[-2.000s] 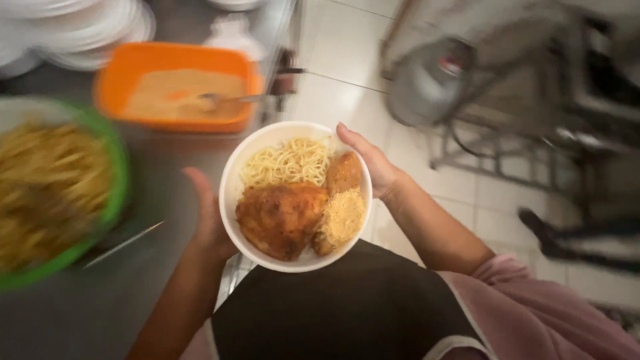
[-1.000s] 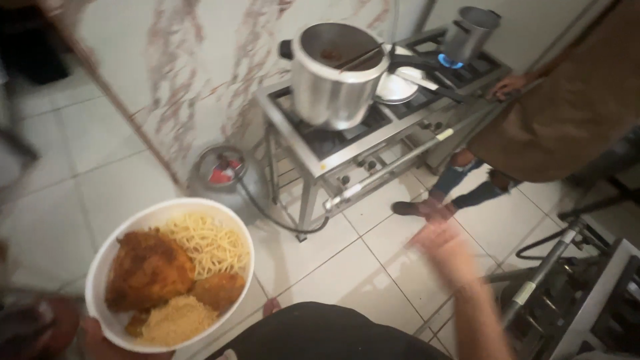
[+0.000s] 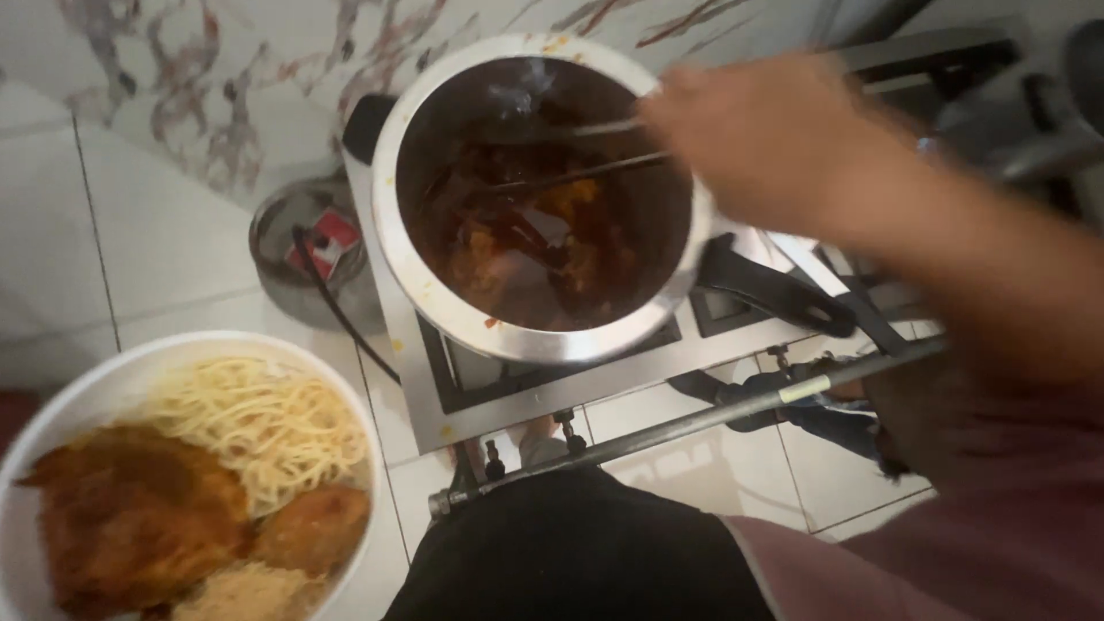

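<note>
My right hand (image 3: 759, 142) is over the right rim of a deep metal pressure-cooker pot (image 3: 535, 341), closed on the end of a thin metal utensil (image 3: 578, 172) that reaches into it. Its exact kind is blurred. Inside the pot lie pieces of meat (image 3: 569, 259) in dark reddish sauce, with a wisp of steam. A white round bowl (image 3: 366, 535) at the lower left holds spaghetti (image 3: 259, 423), a browned piece of chicken (image 3: 129, 517), a smaller browned piece (image 3: 315, 526) and a crumbly, pale beige food (image 3: 246, 595). My left hand is not visible.
The pot stands on a steel gas stove (image 3: 535, 388) with a front rail (image 3: 690, 423). Its black handle (image 3: 776, 297) points right. Left of the stove is a gas cylinder (image 3: 285, 250) with a hose. Another person's legs (image 3: 802, 414) show beyond the rail; a marbled wall is behind.
My right hand was empty above the floor one second ago; now it grips the utensil in the pot. My left hand, partly seen at the bowl before, has left the view. The view has moved closer to the stove.
</note>
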